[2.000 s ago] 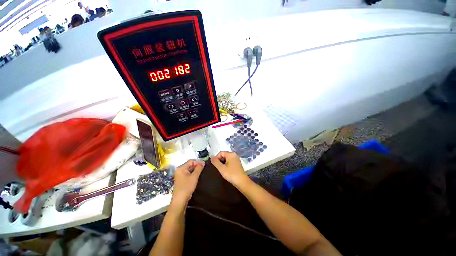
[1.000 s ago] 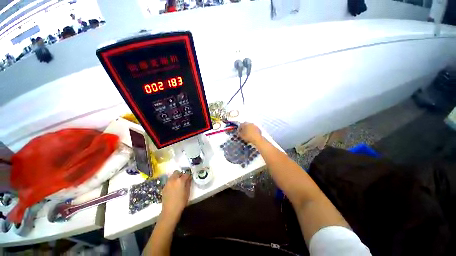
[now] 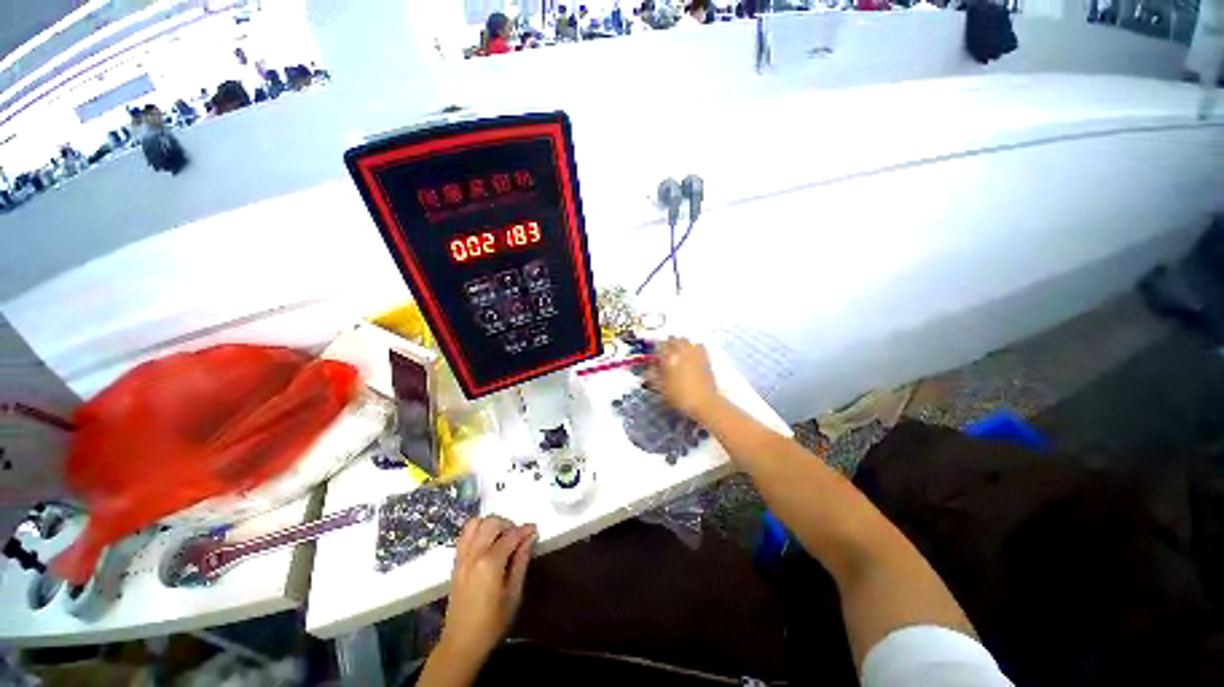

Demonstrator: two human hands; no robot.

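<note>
The snap-button attaching machine (image 3: 490, 255) has a black panel with a red border and shows 002183. Its upper die (image 3: 552, 436) hangs over the round lower die (image 3: 571, 474); no cloth lies between them. My right hand (image 3: 682, 379) is at the back edge of the patch of dark button caps (image 3: 659, 426), fingers down; whether it holds a cap is hidden. My left hand (image 3: 491, 553) rests at the table's front edge, right of the pile of button backs (image 3: 423, 521), fingers bent together; its grip is unclear. The dark brown garment (image 3: 631, 591) lies on my lap.
A red plastic bag (image 3: 208, 423) and a wrench (image 3: 269, 540) lie on the left table. A phone-like dark rectangle (image 3: 415, 412) stands by a yellow holder. Brass-coloured parts (image 3: 620, 311) lie at the back. More brown cloth (image 3: 993, 550) covers a blue bin (image 3: 1007, 430) at right.
Both hands left the cloth at the dies, and the cloth dropped to my lap. My right hand moved to the caps, my left beside the backs, then nearer the front edge. The display rose from 002182.
</note>
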